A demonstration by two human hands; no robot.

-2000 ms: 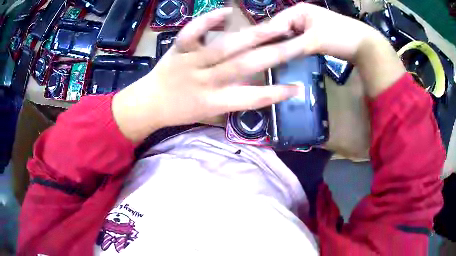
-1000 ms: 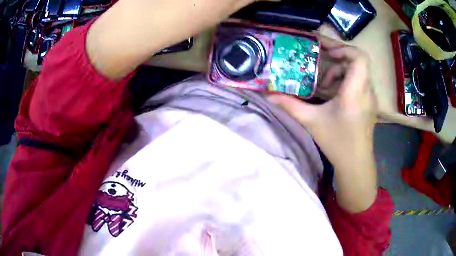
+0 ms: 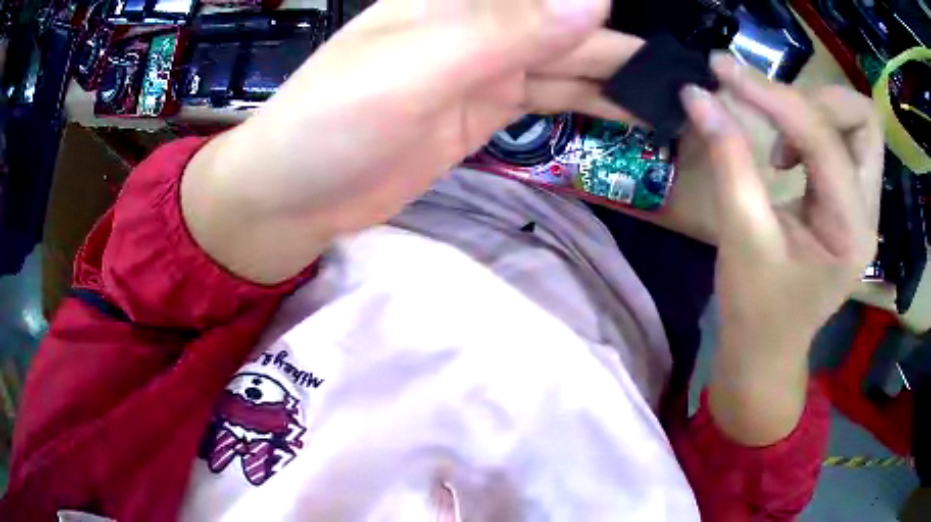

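Note:
A small matte black piece [image 3: 664, 87] is held between my two hands above an open red housing [image 3: 556, 175]. My left hand [image 3: 408, 127] comes from the left, its fingertips against the piece's left side. My right hand [image 3: 796, 219] has fingertips at the piece's right edge, with its other fingers curled apart. The housing lies face up near the worktop's front edge. Its speaker [image 3: 529, 138] is partly covered by my left hand. The green circuit board [image 3: 623, 171] shows to the right, its upper part hidden by the piece and fingers.
Black covers [image 3: 250, 56] and another open red housing [image 3: 138, 71] lie at the upper left. A glossy black cover [image 3: 761, 41] is at the upper right. A yellow ring [image 3: 903, 112] and more units are at the far right. A red frame [image 3: 868, 382] stands below on the grey floor.
My right hand has let go of the red housing, which now lies lower. My left hand has come back down into view, and both hands now hold the small black piece over the housing.

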